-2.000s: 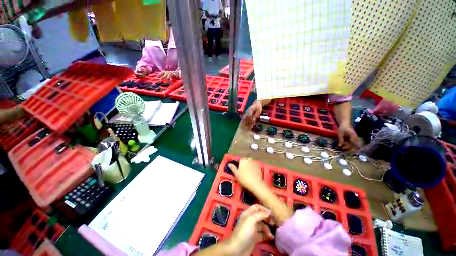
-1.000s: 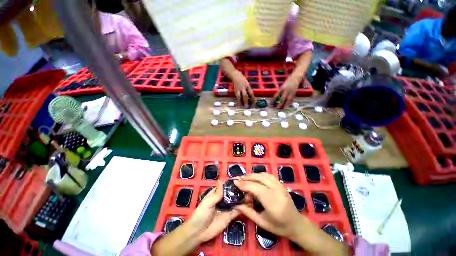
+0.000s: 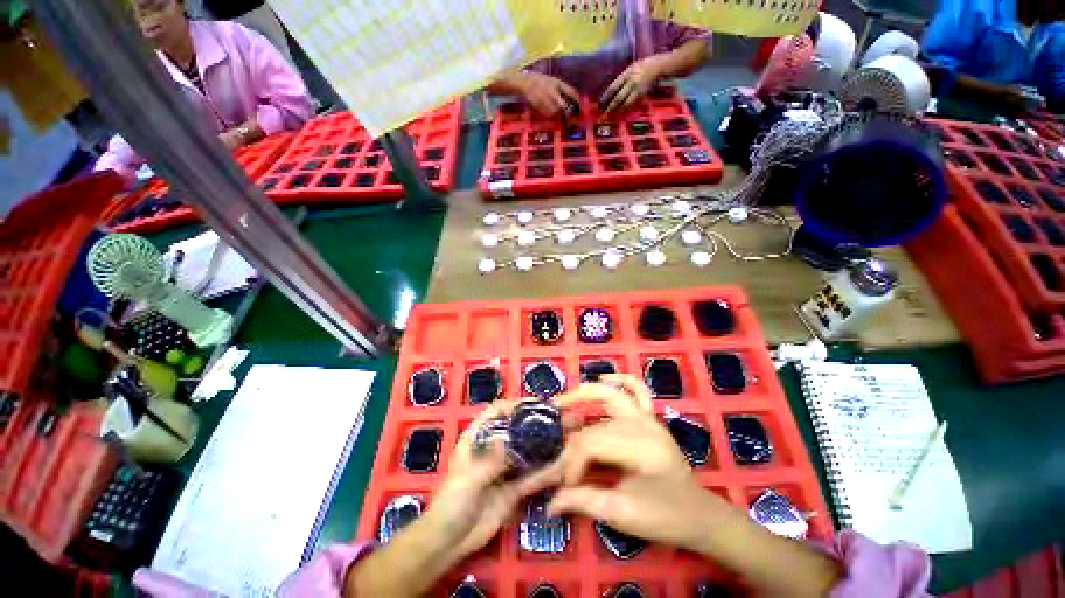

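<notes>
My left hand (image 3: pixel 473 496) holds a black, glossy smartwatch head (image 3: pixel 534 435) above the middle of the red tray (image 3: pixel 449 341). A second shiny edge shows beside it; I cannot tell if that is another unit. My right hand (image 3: pixel 637 473) is against the right side of the watch with its fingers bent; its grip is blurred. The tray's pockets hold several dark watch heads, and one in the back row (image 3: pixel 594 325) has a lit, coloured screen. The two back-left pockets are empty. My hands hide some middle pockets.
White charging discs (image 3: pixel 611 258) lie on the brown board (image 3: pixel 467 280) beyond. A notebook with pen (image 3: pixel 919 465), a white bottle (image 3: pixel 849 299) and a dark fan (image 3: pixel 870 193) are right. A white record sheet (image 3: pixel 266 467), metal post (image 3: pixel 193 164) and pale green fan (image 3: pixel 129 266) are left. People work opposite.
One second ago both hands held the watch in the same area; its face has since turned a little. Two seconds ago my right hand reached to the back-left pockets. The view has also shifted.
</notes>
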